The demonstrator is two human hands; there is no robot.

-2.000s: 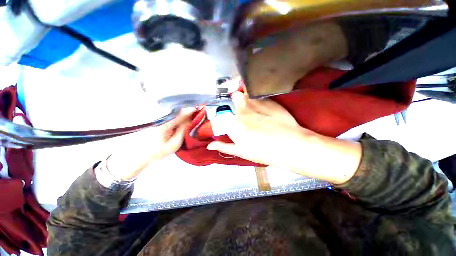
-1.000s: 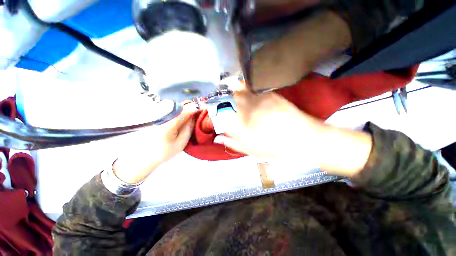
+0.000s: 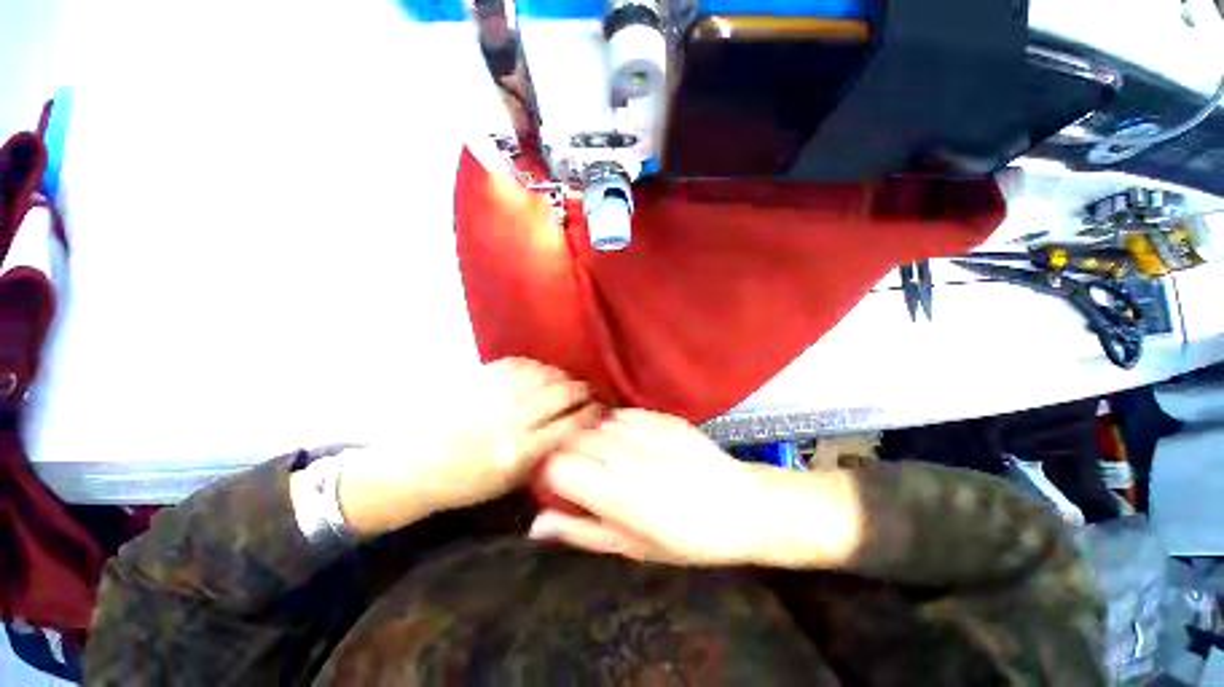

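Observation:
A dark red garment piece (image 3: 725, 295) lies on the white table under the sewing machine's needle area, with a fold running toward me. Its near end hangs at the table's front edge, in my hands. My left hand (image 3: 503, 423) rests on the cloth from the left, fingers pinching its near part. My right hand (image 3: 658, 483) grips the same part from the right, fingertips curled around red cloth. The two hands touch. The presser foot area (image 3: 561, 201) sits on the far end of the cloth, beside a pale round knob (image 3: 608, 222).
The machine's dark body (image 3: 926, 94) stands at the back. Thread snips (image 3: 917, 289) lie right of the cloth. Black-handled shears (image 3: 1107, 315) and yellow and black tools (image 3: 1161, 248) lie far right. Dark red pieces (image 3: 40, 537) hang at the left table edge.
Both hands have moved from beside the needle back to the front edge. The view has pulled back from the machine. More of the red cloth shows, spread toward me.

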